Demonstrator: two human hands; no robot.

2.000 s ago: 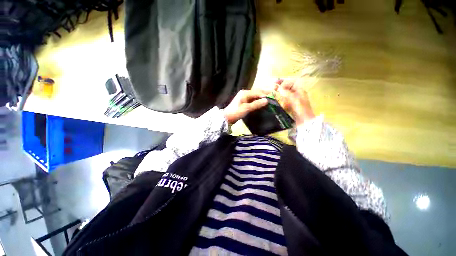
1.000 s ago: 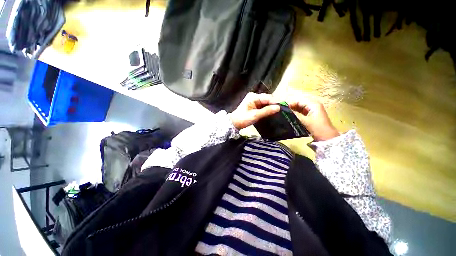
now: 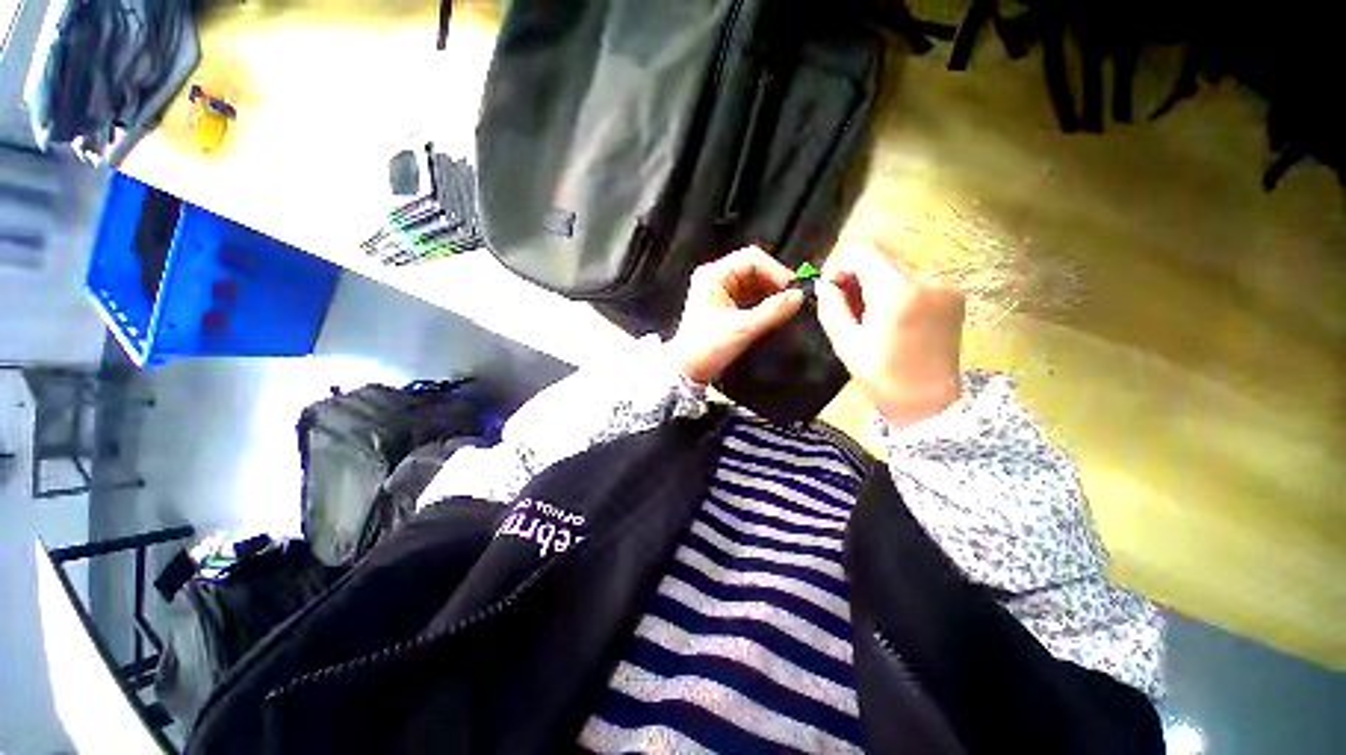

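My left hand (image 3: 734, 313) and my right hand (image 3: 890, 328) meet in front of my chest, fingertips pinching the top of a black hang tag (image 3: 785, 366) with a bright green mark. The tag hangs down between the hands. Any fastener between the fingertips is too small to make out. An olive-grey backpack (image 3: 591, 162) lies on the table just beyond my hands, with a small dark patch near its rounded end. A fanned stack of black and green hang tags (image 3: 428, 214) lies left of the backpack at the table edge.
Pale, thin fasteners (image 3: 1019, 273) are scattered on the yellow table (image 3: 1181, 428). Black straps (image 3: 1085, 74) hang from a dark pile at the back right. At left are an orange-yellow object (image 3: 210, 121), a grey-blue pile (image 3: 111, 67) and a blue crate (image 3: 236, 288). Backpacks (image 3: 347, 465) lie low at left.
The view has shifted, showing more backpacks low at left. My right hand has turned and moved in towards my left hand, and the tag's printed green strip is now mostly hidden.
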